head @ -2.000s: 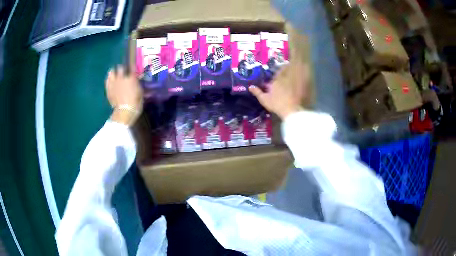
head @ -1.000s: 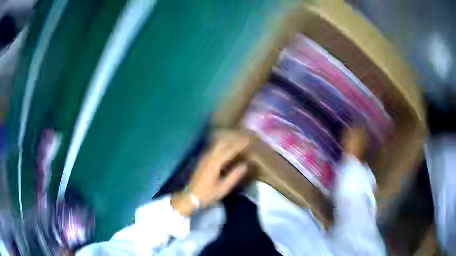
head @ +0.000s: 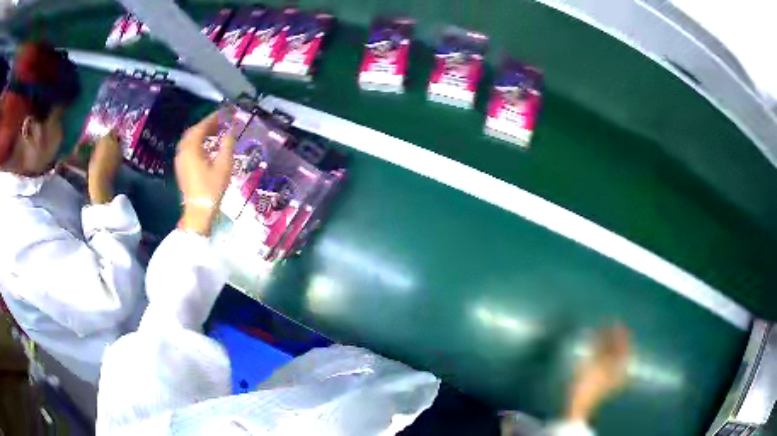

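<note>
Overlapping pink, purple and white hang-tab retail boxes point(head: 274, 194) lie on the shiny green side worktop point(head: 409, 281), black tabs towards the guide rail. My left hand point(head: 203, 170) touches the left end of this group; whether its fingers grip a box is not clear. My right hand point(head: 601, 362) is blurred, over the worktop at the lower right, away from the boxes; no object shows in it and it looks open.
More retail boxes point(head: 386, 55) lie on the dark green conveyor belt point(head: 613, 162) beyond the white guide rail point(head: 477, 180). A coworker point(head: 60, 247) in a white smock handles another row of boxes point(head: 128, 119) at the left. A blue stool point(head: 256, 353) shows below the worktop.
The view has swung from the filled brown carton to the worktop and belt; the carton is out of view. My left hand is now at the retail boxes, my right hand over the worktop.
</note>
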